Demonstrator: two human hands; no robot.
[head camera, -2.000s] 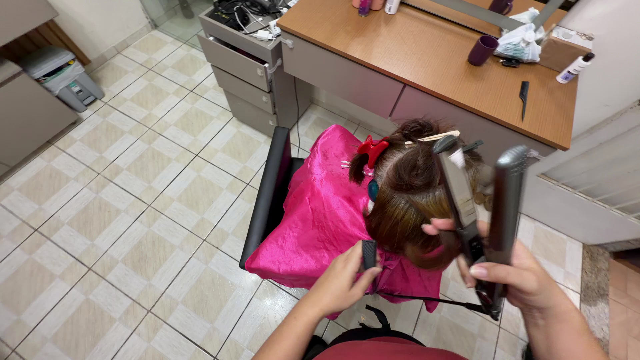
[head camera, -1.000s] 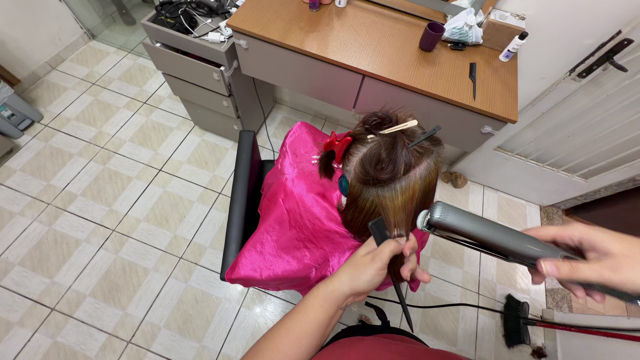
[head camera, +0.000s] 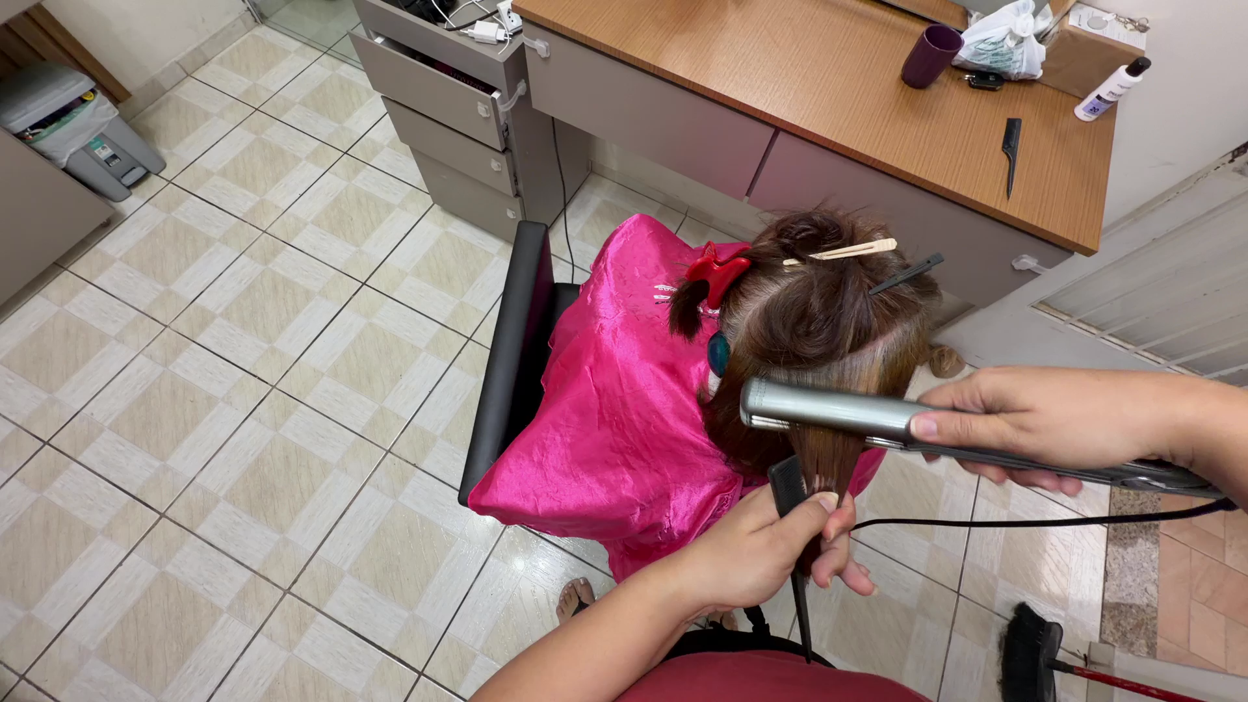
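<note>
A person in a pink cape (head camera: 624, 390) sits before me, their brown hair (head camera: 809, 302) partly pinned up with a red claw clip (head camera: 715, 276), a cream clip (head camera: 848, 252) and a dark clip (head camera: 907, 274). My left hand (head camera: 770, 546) pinches a strand's lower part and also holds a black tail comb (head camera: 788, 487), its tail pointing down. My right hand (head camera: 1033, 429) grips a grey hair straightener (head camera: 838, 408), whose plates lie across the strand above my left fingers.
A wooden counter (head camera: 780, 88) bears a purple cup (head camera: 931, 56), a white bottle (head camera: 1112, 90) and another black comb (head camera: 1011, 156). The straightener's cord (head camera: 975, 523) runs beneath my right hand. A black chair armrest (head camera: 512, 361) is left of the cape; a broom (head camera: 1030, 653) lies lower right.
Two seconds ago the straightener was upright with its arms apart; now it lies level across the strand. Since one second ago, it has moved left onto the hair. My left hand has taken hold of the strand.
</note>
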